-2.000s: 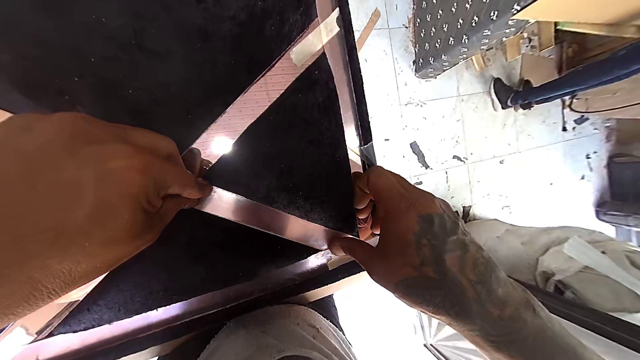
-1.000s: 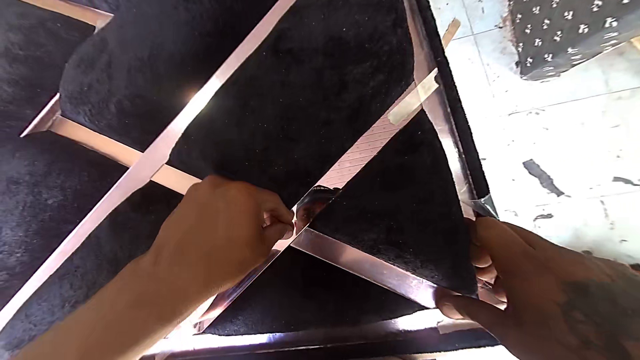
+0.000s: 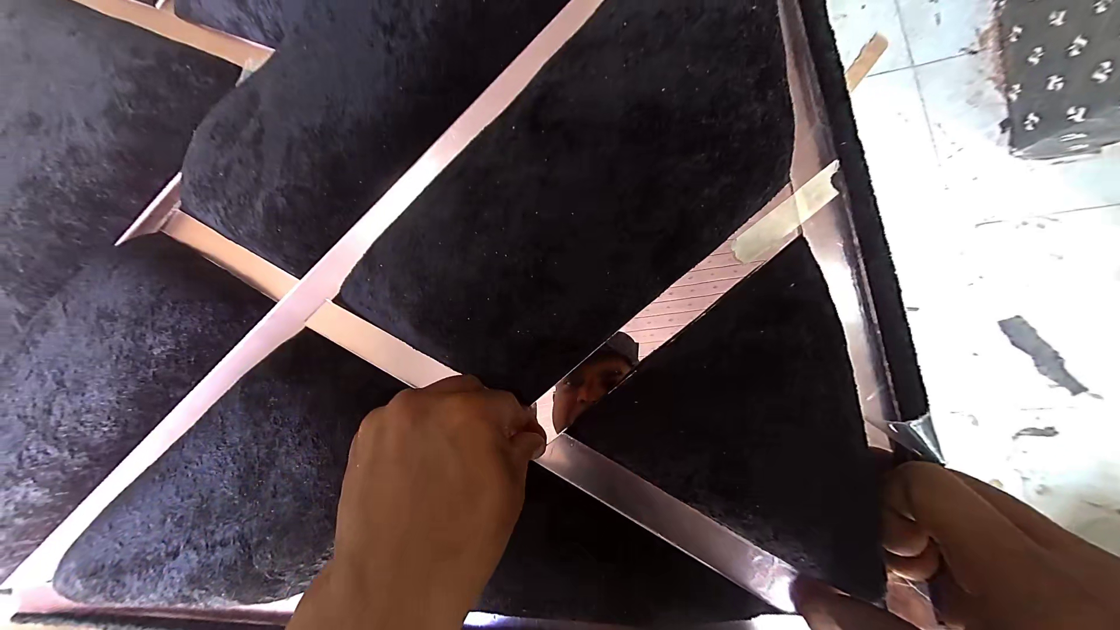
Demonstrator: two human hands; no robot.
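A panel padded in black velvety fabric (image 3: 569,192) is crossed by shiny rose-coloured mirror-like strips. My left hand (image 3: 437,481) is closed at the crossing of two strips, its thumb and forefinger pinching at the end of a short reflective strip (image 3: 665,507). That strip slants down to my right hand (image 3: 971,542), whose thumb lies on its lower end while the fingers curl at the panel's right edge. A patterned reflective strip (image 3: 691,293) runs up right from the crossing to a piece of pale tape (image 3: 787,214). The left fingertips are partly hidden.
A long diagonal strip (image 3: 437,166) crosses the panel. Beyond the right edge lies a light tiled floor (image 3: 962,280) with a dark scrap (image 3: 1041,354) on it. A dark patterned covering (image 3: 1063,74) shows at the top right.
The view has shifted well to the left over the panel since the oldest frame. My hands stay at the two ends of the short strip.
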